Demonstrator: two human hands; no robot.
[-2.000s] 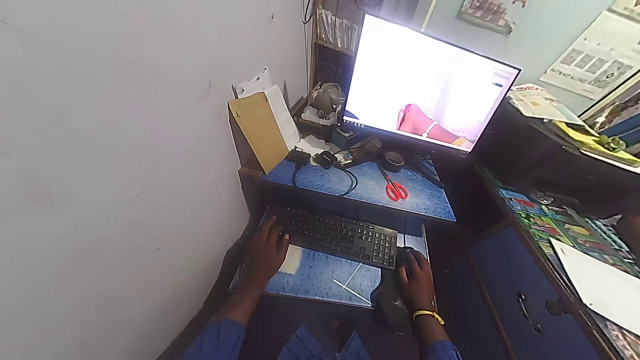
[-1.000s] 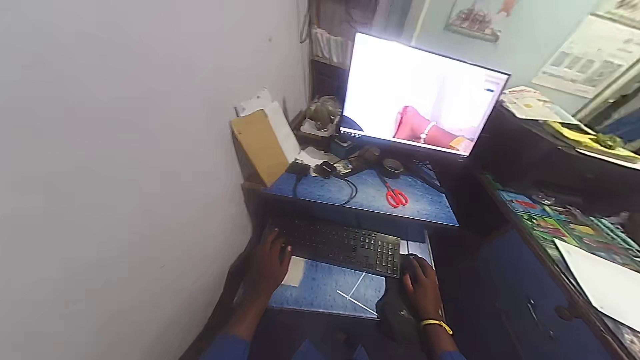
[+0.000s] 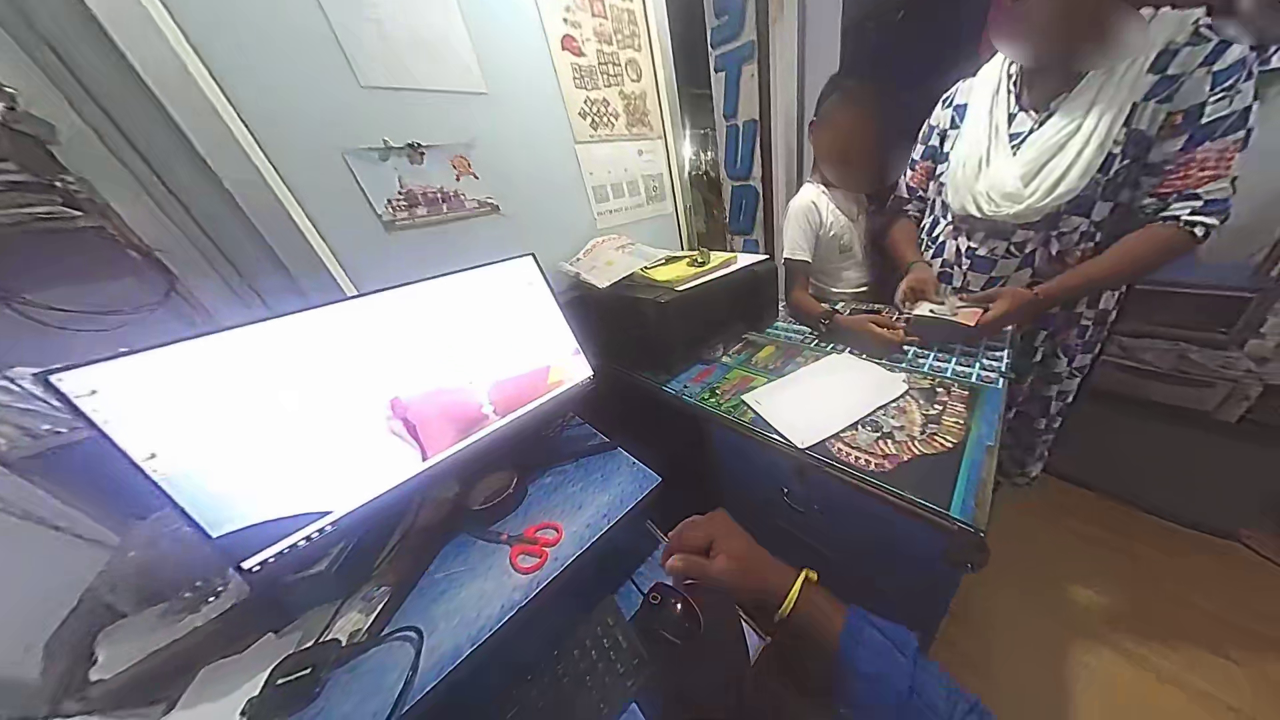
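My right hand (image 3: 718,552) is raised just above and beside a black computer mouse (image 3: 671,612), its fingers curled. A thin pale item shows by the fingertips, and I cannot tell whether the hand holds it. My left hand is out of view. Part of a black keyboard (image 3: 590,660) lies left of the mouse, in shadow. Red-handled scissors (image 3: 535,547) rest on the blue desk shelf, beside a dark round roll (image 3: 496,494). Behind them stands a lit monitor (image 3: 300,400).
Two people (image 3: 1060,200) stand across a glass-topped counter (image 3: 960,500); one holds a small item in both hands. White paper (image 3: 825,398) lies on the counter. A black printer-like box (image 3: 680,310) carries papers. A cable and black adapter (image 3: 295,680) sit at the shelf's left.
The view has swung far to the right, bringing the two people in and leaving my left hand outside it. My right hand has lifted off the mouse.
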